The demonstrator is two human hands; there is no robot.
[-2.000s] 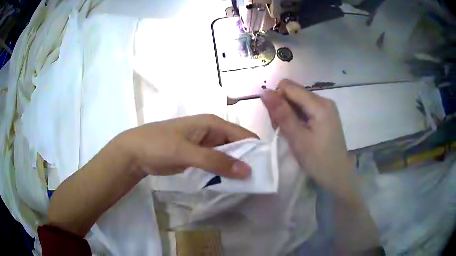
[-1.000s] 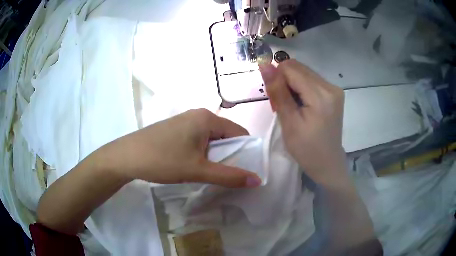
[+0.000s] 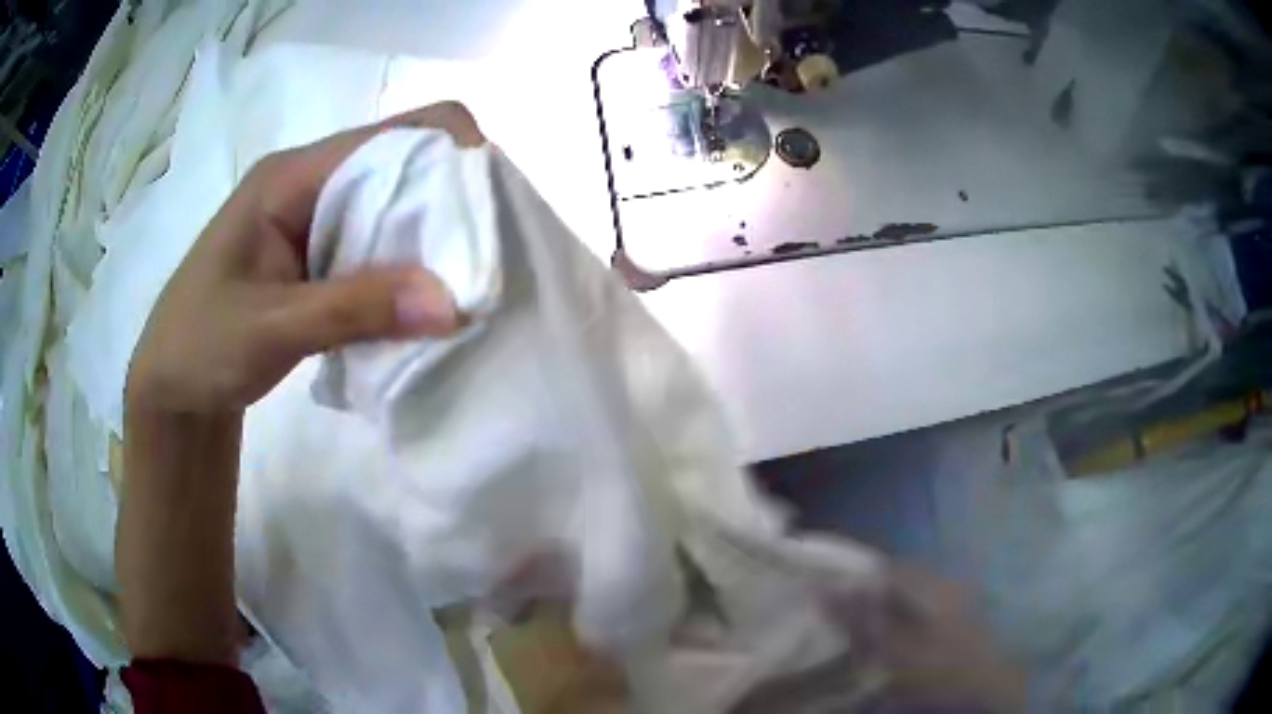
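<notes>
My left hand (image 3: 300, 286) is raised at the left and pinches the folded end of a white garment piece (image 3: 516, 405) between thumb and fingers. The cloth hangs from it down to the right, towards the lap. My right hand (image 3: 907, 628) is low at the right, blurred and partly covered by the cloth; its fingers cannot be made out. The presser foot and needle (image 3: 714, 119) stand over the shiny needle plate (image 3: 684, 140), with no cloth under them.
Cream-white cut pieces (image 3: 84, 265) are heaped along the left side. The white machine table (image 3: 949, 335) runs to the right. A cream round knob (image 3: 815, 70) is right of the needle. A yellowish bar (image 3: 1165, 439) and more pale cloth (image 3: 1116, 572) lie at the lower right.
My left hand has moved up and left with the folded cloth end. My right hand has dropped from near the needle plate to the lower right. The cloth is now stretched between them.
</notes>
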